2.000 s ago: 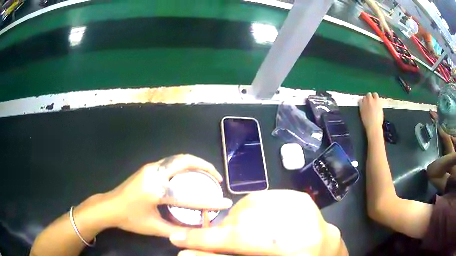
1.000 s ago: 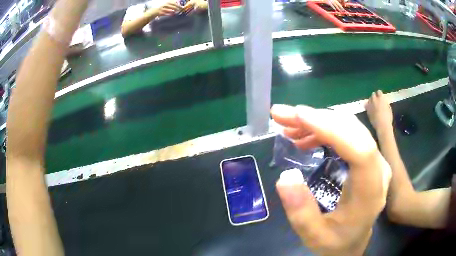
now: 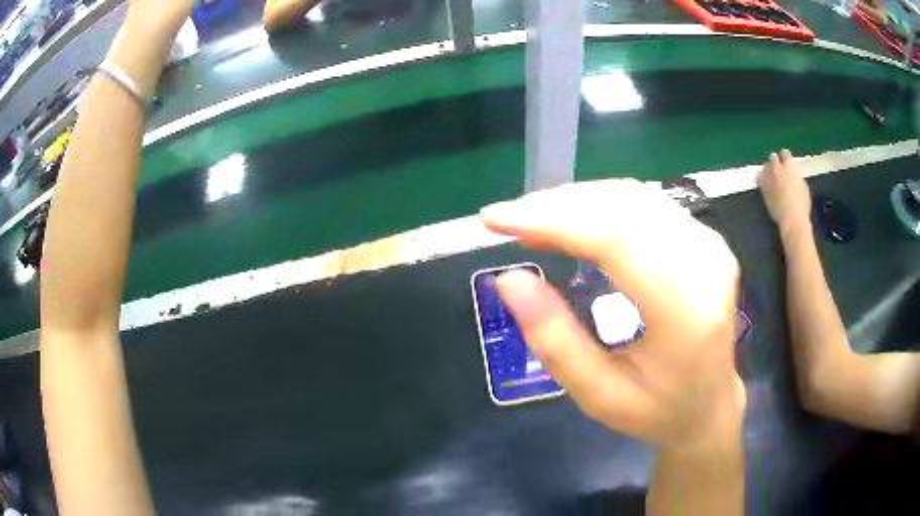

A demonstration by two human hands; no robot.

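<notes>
A lit smartphone [image 3: 504,348] with a pale rim lies on the dark bench. My right hand [image 3: 646,302] is above it, thumb and fingers apart, with nothing seen in it; the thumb covers part of the phone. A white earbud case [image 3: 616,318] shows between the thumb and fingers. My left arm is raised at the left; my left hand [image 3: 158,22] is cut off by the top edge beyond the bracelet, its fingers out of the picture. The round jar seen earlier is not in view.
A pale worn rail [image 3: 383,254] separates the bench from the green conveyor [image 3: 404,151]. A grey post [image 3: 553,101] stands at the rail. Another person's forearm [image 3: 807,292] rests at the right. A red tray [image 3: 752,18] lies across the belt.
The hands have parted from the round jar. My left arm has risen out past the top edge. My right hand has opened and moved left over the phone. The view has tilted up.
</notes>
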